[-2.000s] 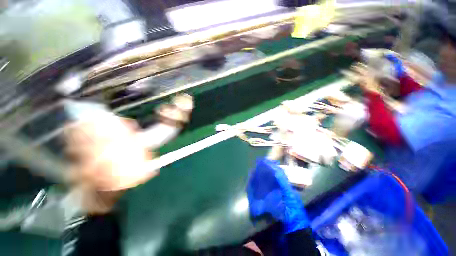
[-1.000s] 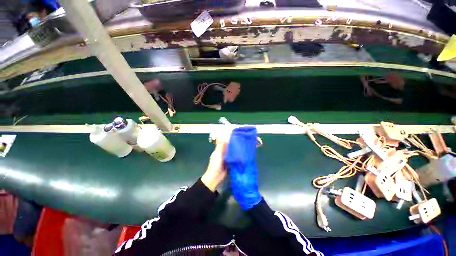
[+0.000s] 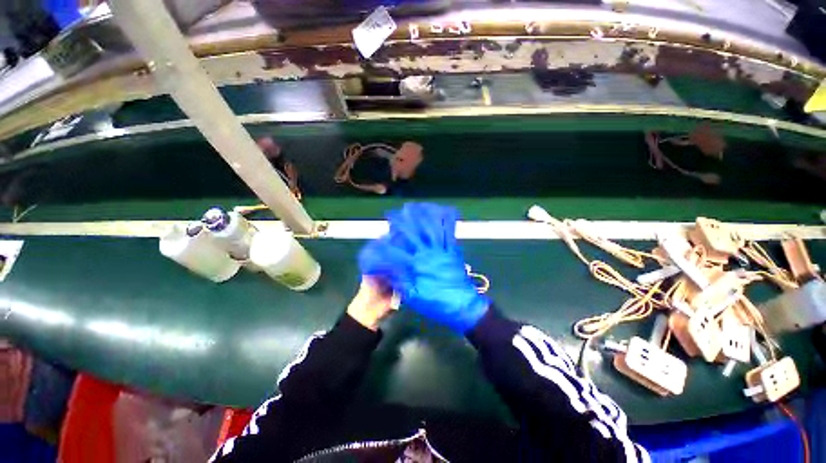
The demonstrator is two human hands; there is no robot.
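My bare left hand [image 3: 368, 304] and my blue-gloved right hand [image 3: 446, 291] are together in front of me, above the green bench. Bunched blue cloth [image 3: 418, 226] is between and above them and covers my left fingers. The cloth and glove are the same blue, so their border is unclear. A beige cord loop [image 3: 480, 281] shows beside my right hand; the power strip in my hands is hidden. Several beige-pink power strips [image 3: 654, 365] with tangled cords lie in a heap at the right.
Three bottles [image 3: 286, 259] stand or lean together at the left, beside a slanting post [image 3: 213, 118]. More corded strips [image 3: 407, 160] lie on the green belt behind the white edge strip [image 3: 507, 230]. A red bin [image 3: 86, 420] and a blue bin [image 3: 725, 445] are below the bench.
My hands have stayed together at the middle. The blue cloth has spread over my left fingers, and my right hand has turned across toward the left. Earlier, the hands were far apart and the view was swinging.
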